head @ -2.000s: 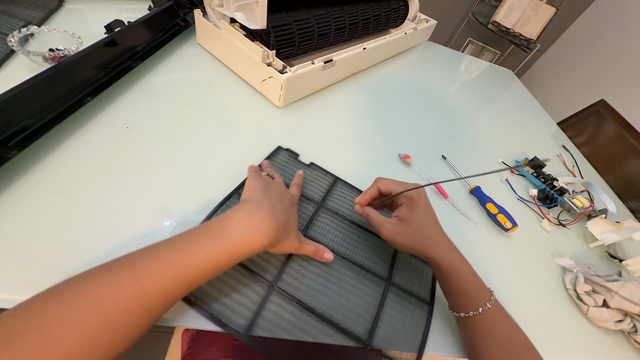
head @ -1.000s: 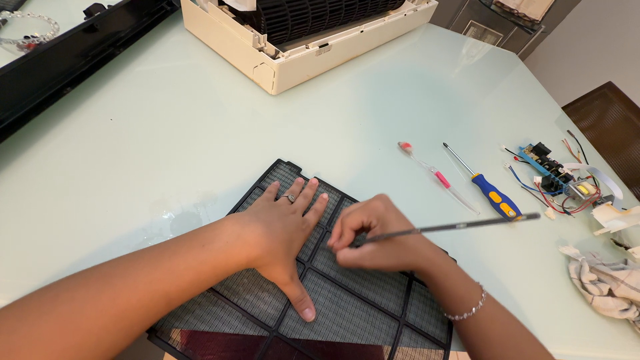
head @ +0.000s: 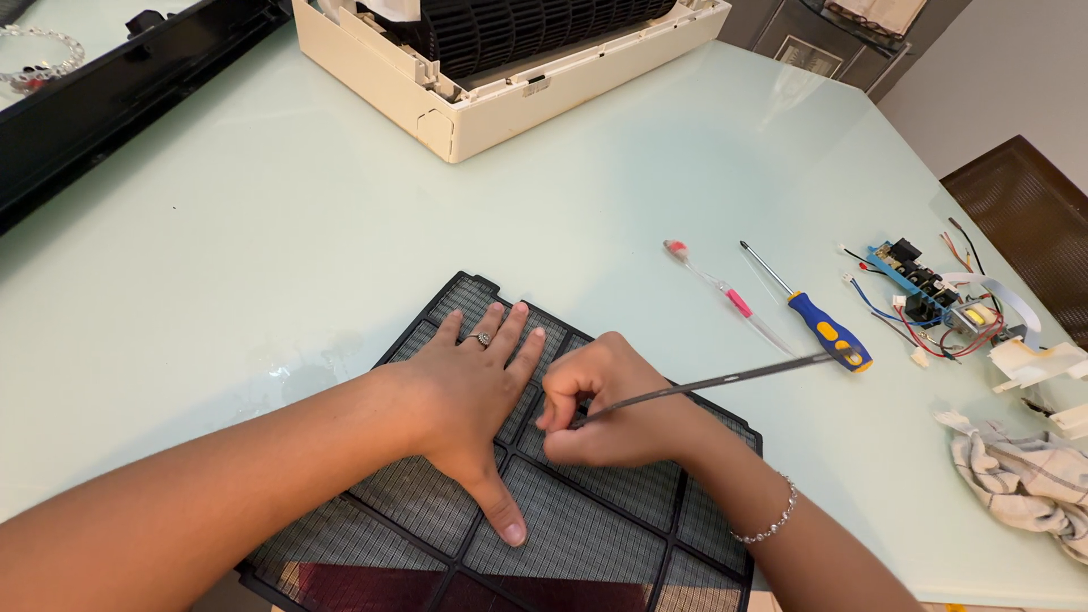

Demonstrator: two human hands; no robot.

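A black-framed mesh air filter [head: 586, 527] lies at the near edge of the glass-topped table, its lower part over the edge. My left hand [head: 476, 399] presses flat on it with fingers spread, a ring on one finger. To its right, my right hand [head: 608, 408] pinches a thin dark strip [head: 722, 379], whose far end sticks out to the right above the screwdriver's handle. What the strip's pinched end touches is hidden by my fingers. A blue and yellow screwdriver [head: 820, 323] and a clear toothbrush with pink parts [head: 738, 302] lie beyond my right hand.
A white air conditioner housing [head: 527, 106] with a black blower wheel [head: 535, 34] stands at the back. A long black plastic part [head: 127, 98] and a beaded bracelet [head: 64, 64] are at upper left. At right lie a circuit board with wires [head: 922, 280], white plastic pieces [head: 1033, 361] and a checked cloth [head: 1020, 480].
Compared with two seconds ago, the strip in my right hand points lower and nearer the screwdriver's handle. The filter has shifted toward the near edge, and my left hand's fingers have changed position on it.
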